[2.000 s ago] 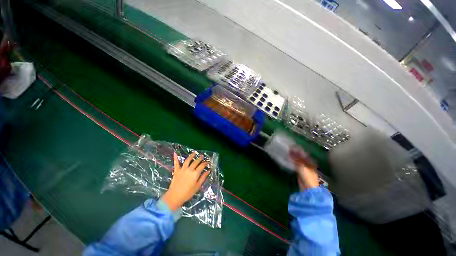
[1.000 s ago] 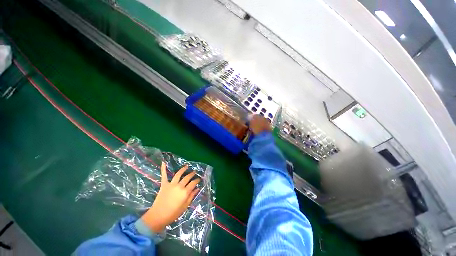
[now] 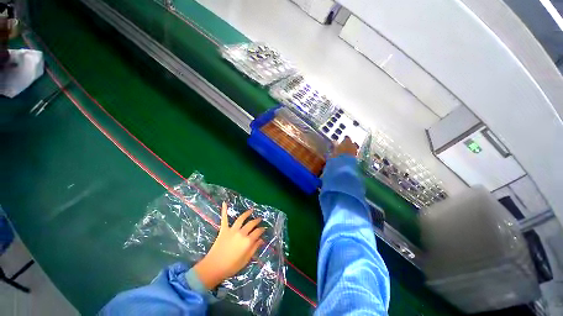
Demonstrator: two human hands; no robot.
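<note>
A large clear plastic bag point(image 3: 179, 225) lies flat and crinkled across the bench mat and the belt edge. My left hand point(image 3: 234, 247) rests palm down on it with the fingers spread, holding nothing. My right arm reaches over the belt. My right hand point(image 3: 347, 147) is small and partly hidden by its sleeve, at the far right end of the blue parts bin point(image 3: 281, 158), by the white tray point(image 3: 338, 126). What its fingers do cannot be made out. The bin holds orange-brown pieces with clear film over part of them.
Clear blister trays point(image 3: 404, 176) stand in a row behind the belt point(image 3: 148, 133). A tall translucent tray stack point(image 3: 478, 247) is at the right. Tweezers point(image 3: 46, 102) and a white bag point(image 3: 20, 71) lie at the upper left. Red lines edge the bench mat point(image 3: 74, 185).
My right hand has moved from the right of the bin, where it held something pale and blurred, to the bin's far end by the white tray. My left hand stays on the bag.
</note>
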